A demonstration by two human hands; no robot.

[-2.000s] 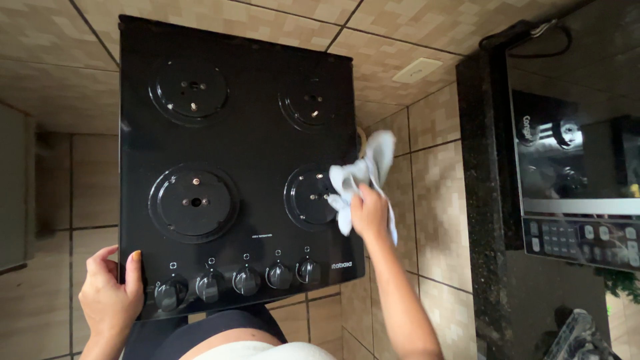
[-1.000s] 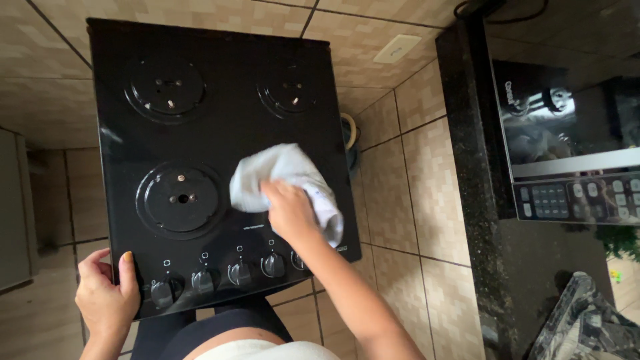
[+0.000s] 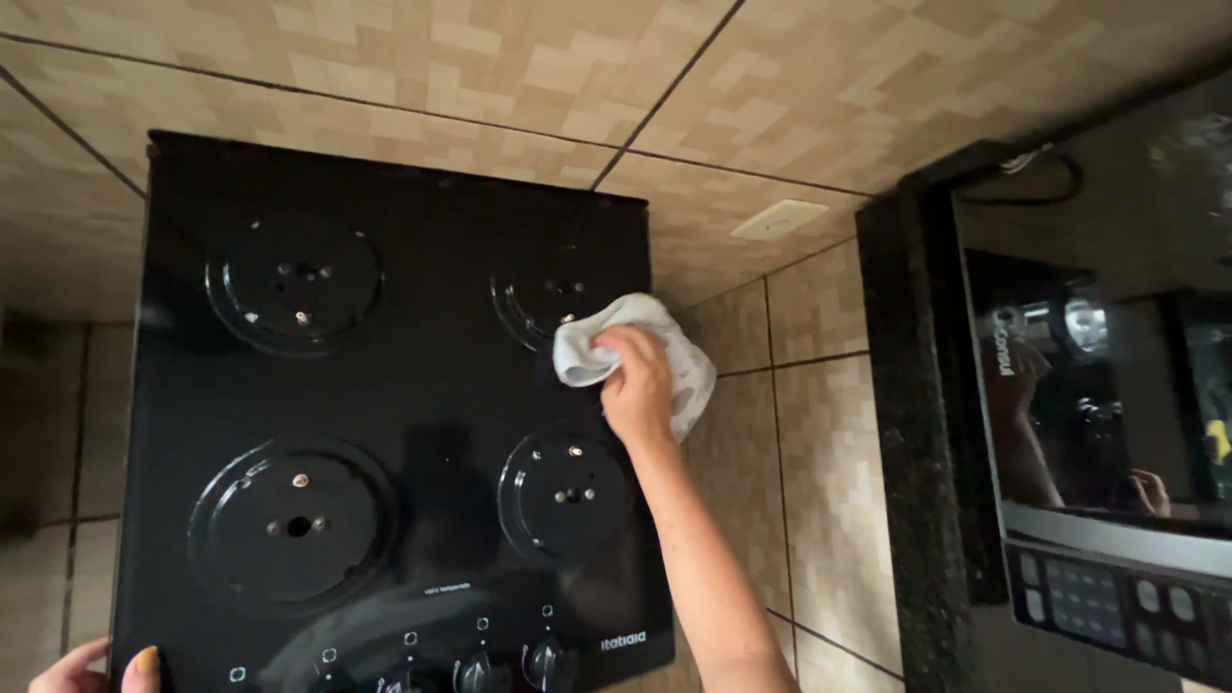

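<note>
A black Itatiaia glass cooktop (image 3: pixel 443 385) fills the left and middle of the view, its burner wells bare and several knobs (image 3: pixel 484 671) along the near edge. My right hand (image 3: pixel 635 385) grips a bunched white cloth (image 3: pixel 688 371) on the right edge of the glass, just below the far right burner well (image 3: pixel 553 289). Part of the cloth hangs past that edge. At the near left corner is my left hand (image 3: pixel 101 672), thumb on top and fingers outside the edge; the frame's bottom cuts it off.
A tiled wall (image 3: pixel 385 67) with a pale outlet plate (image 3: pixel 780 219) runs behind the stove. On the right, a dark stone counter (image 3: pixel 890 433) holds a black Consul microwave (image 3: pixel 1107 385) with a cable behind it. Floor tiles (image 3: pixel 96 414) show at the left.
My right hand has moved the cloth from the middle right of the cooktop, near the knobs, to its right edge farther back. My left hand stays at the near left corner. The view has shifted.
</note>
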